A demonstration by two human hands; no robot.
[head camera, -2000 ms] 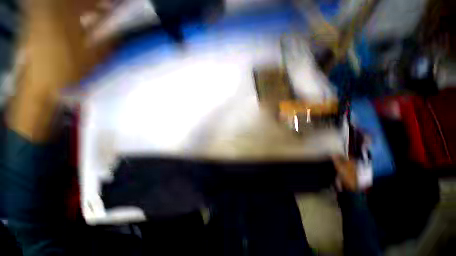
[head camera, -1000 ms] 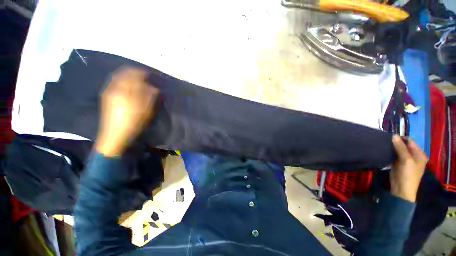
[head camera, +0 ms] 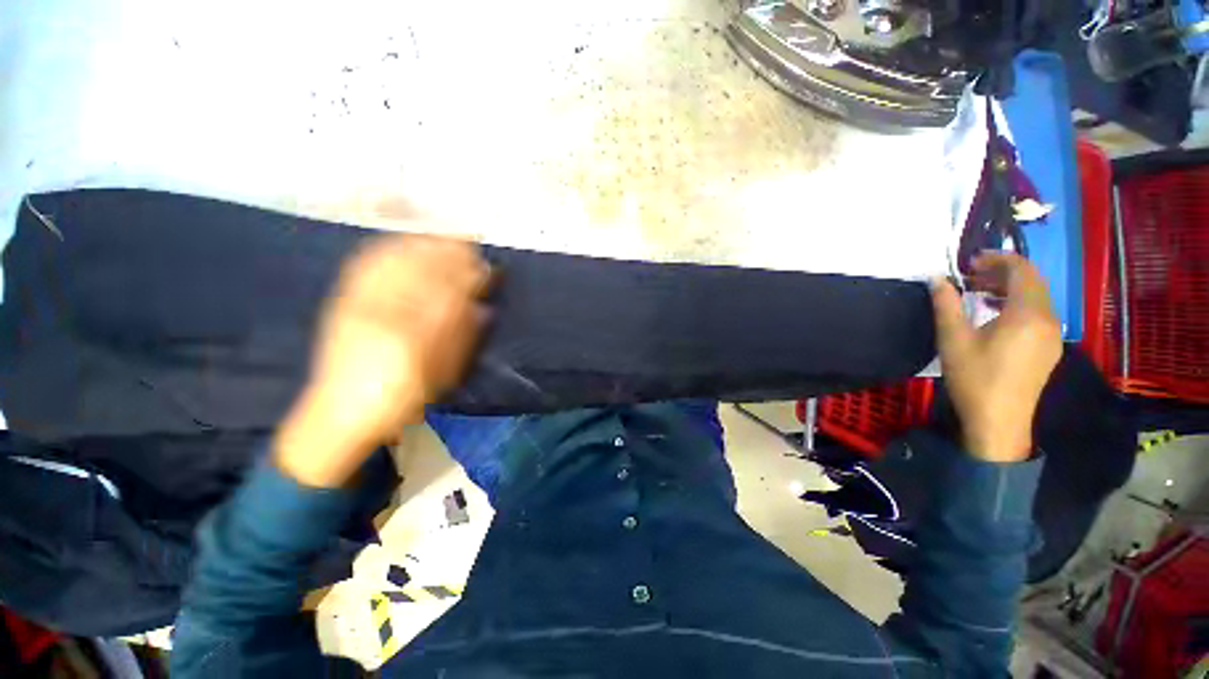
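A long black trouser leg (head camera: pixel 716 325) lies flat along the near edge of the white pressing table (head camera: pixel 530 120), its wide end at the left and its squared hem end at the right. My left hand (head camera: pixel 404 325) is on the cloth left of the middle, slightly blurred, with the fingers curled; whether it pinches the cloth is hidden. My right hand (head camera: pixel 1001 345) is at the hem end, thumb near its edge, index finger raised and apart from the thumb. The steam iron (head camera: pixel 862 66) stands at the top right, its handle out of the picture.
A blue tray (head camera: pixel 1047 173) with purple-maroon scraps beside it is at the right table edge. Red baskets (head camera: pixel 1167 279) stand beyond it and below the table. A dark garment pile (head camera: pixel 80 557) hangs at lower left. Dark cloth hangs at lower right, over a floor with scraps.
The view has shifted, with the iron now higher in it. The trouser leg lies straighter. My right hand's fingers have opened at the hem end. My left hand remains on the cloth.
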